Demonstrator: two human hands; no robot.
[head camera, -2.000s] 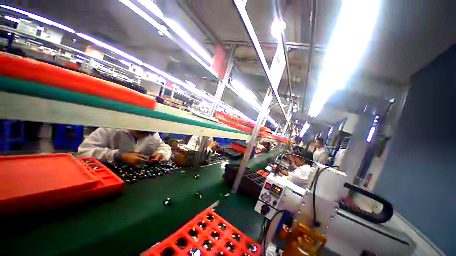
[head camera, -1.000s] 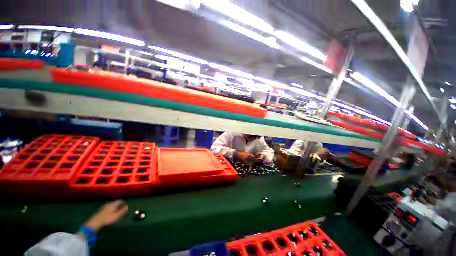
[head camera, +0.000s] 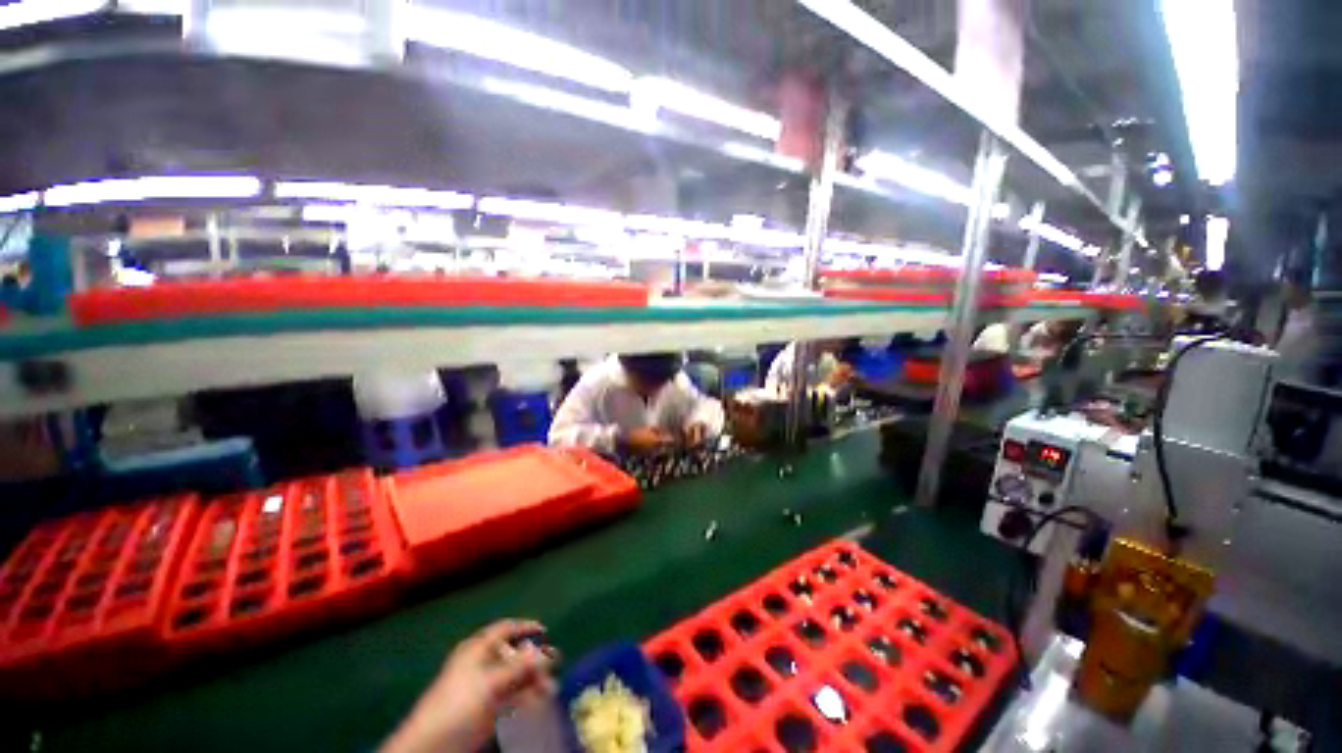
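Observation:
My left hand (head camera: 478, 684) comes in from the bottom edge, left of the blue parts bin. Its fingertips are closed on a small dark round unit (head camera: 533, 641), partly hidden by the fingers. The blue bin (head camera: 667, 712) holds a heap of cream-yellow parts (head camera: 611, 718). The red compartment tray (head camera: 751, 619) lies angled right of the bin; many pockets hold dark round units, some with shiny faces. My right hand is not in view.
More red gridded trays (head camera: 280, 552) and a flat red panel (head camera: 486, 497) lie across the green belt (head camera: 648, 566). Several loose units lie on it. A white machine (head camera: 1038, 471) with red displays stands right. A person in white sits opposite; a shelf (head camera: 486, 336) crosses above.
The view has swung. My left hand has moved from the belt to beside the blue bin, now with a round unit in its fingertips. The loose unit that lay near it is gone from the belt.

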